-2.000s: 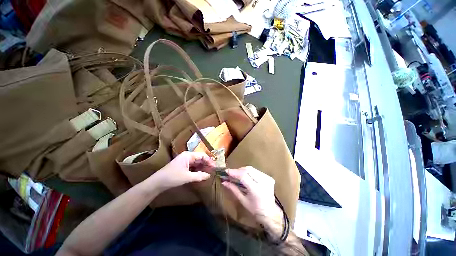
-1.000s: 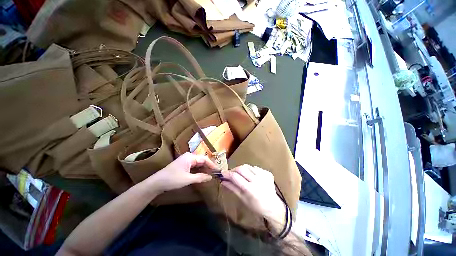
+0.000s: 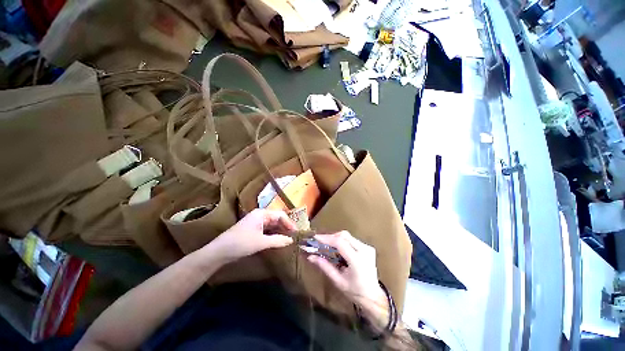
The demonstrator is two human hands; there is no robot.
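A tan-brown tote bag (image 3: 363, 212) stands open before me, its thin handles (image 3: 240, 62) raised. An orange piece (image 3: 301, 190) and white paper (image 3: 274, 192) show inside. My left hand (image 3: 253, 236) pinches the end of a closure tab with a cream cover (image 3: 299, 216) at the bag mouth. My right hand (image 3: 349, 259) holds a small dark and silver tool, perhaps thread snips (image 3: 323, 249), its tip at the tab end beside my left fingertips. The tool is mostly hidden in my palm. Fine lines, perhaps threads, hang below my fingers.
More brown bags (image 3: 48, 151) overlap at the left, some with cream-covered tabs (image 3: 120, 160). Brown panels (image 3: 301, 41) and a heap of pale strips (image 3: 401, 62) lie beyond. A white and metal bench (image 3: 452, 151) runs along the right. A red-striped plastic packet (image 3: 65, 295) lies lower left.
My right hand has turned and opened slightly, so more of the tool shows than one second ago. My left hand stays at the tab in nearly the same place.
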